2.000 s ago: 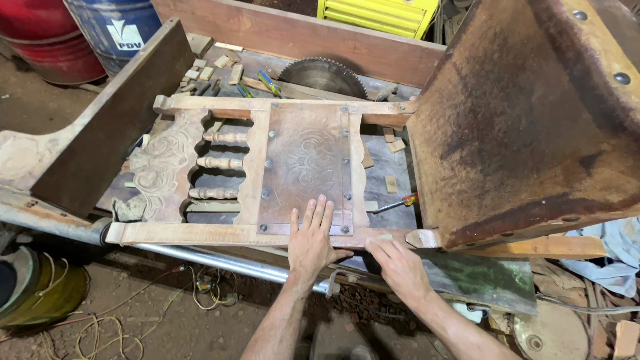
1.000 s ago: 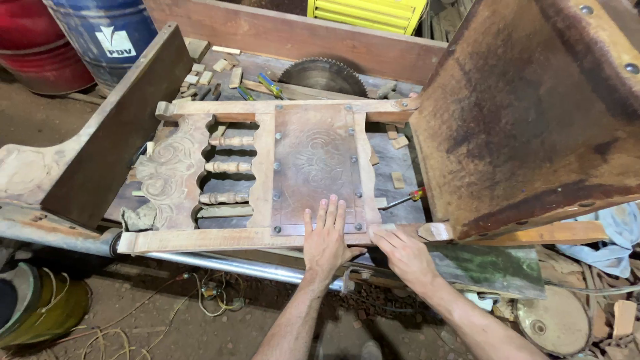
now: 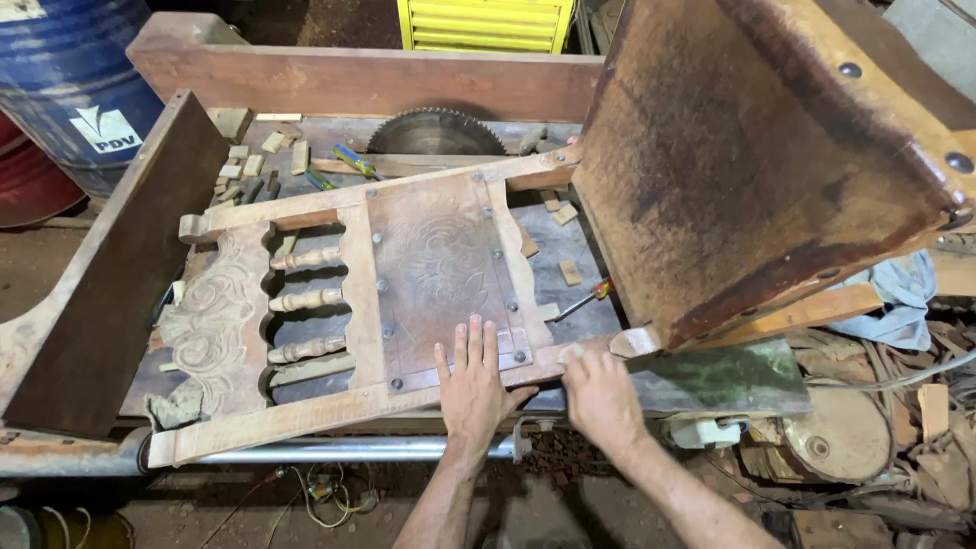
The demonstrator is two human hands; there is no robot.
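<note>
A carved wooden chair (image 3: 290, 412) lies on its back across a workbench, its turned spindles at the left and its hide seat (image 3: 732, 168) rising at the right. My left hand (image 3: 473, 381) lies flat, fingers spread, over the lower edge of the embossed leather back panel (image 3: 435, 267) and the near side rail. To its right, my right hand (image 3: 602, 393) has curled fingers pressing a small pale piece (image 3: 569, 353), perhaps sandpaper, on the same rail. A screwdriver (image 3: 583, 299) lies behind that rail, between the leather panel and the seat.
A circular saw blade (image 3: 436, 133) sticks up through the bench behind the chair. Small wood offcuts (image 3: 253, 165) and another screwdriver (image 3: 354, 162) lie near it. A dark board (image 3: 114, 267) stands at the left. A metal tube (image 3: 328, 451) runs along the near edge, with wires (image 3: 328, 496) below.
My right hand stays at the near rail with its fingers now more curled. My left hand remains flat at the panel's lower edge. The view has moved closer to the chair.
</note>
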